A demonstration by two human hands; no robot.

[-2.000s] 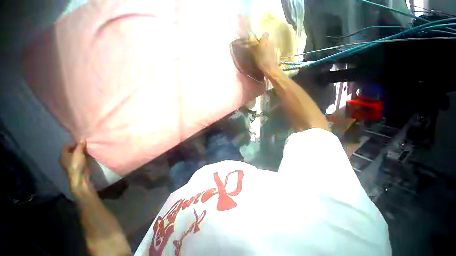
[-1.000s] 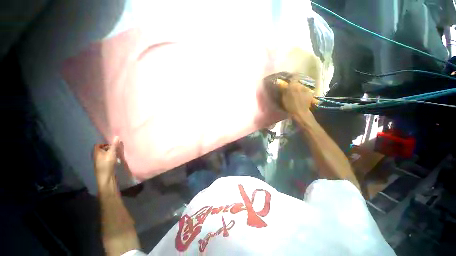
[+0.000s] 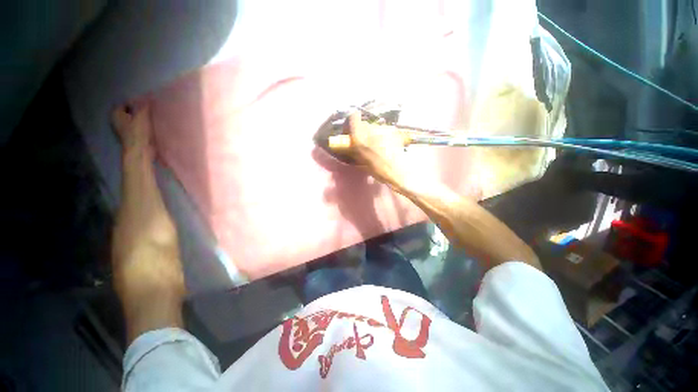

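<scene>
The pink garment or fabric piece [image 3: 268, 222] lies spread on the ironing table [image 3: 195, 237]; glare washes out its middle and upper part. My right hand [image 3: 367, 145] grips the yellowish handle of the steam iron [image 3: 333, 138], which rests on the middle of the pink cloth. My left hand [image 3: 134, 126] is at the cloth's far left corner, fingers closed on its edge. The iron hose and cord [image 3: 536, 142] run from the iron to the right.
A yellowish scorched patch [image 3: 509, 126] of the table cover is at the right end. Shiny wrinkled film or cover [image 3: 552, 69] hangs beyond it. A red object [image 3: 639, 241] and a cardboard box [image 3: 585, 264] are at lower right. Another thin blue line crosses the upper right.
The iron and my right hand have moved left from the cloth's right edge to its middle. My left hand has moved from the near left corner up to the far left corner.
</scene>
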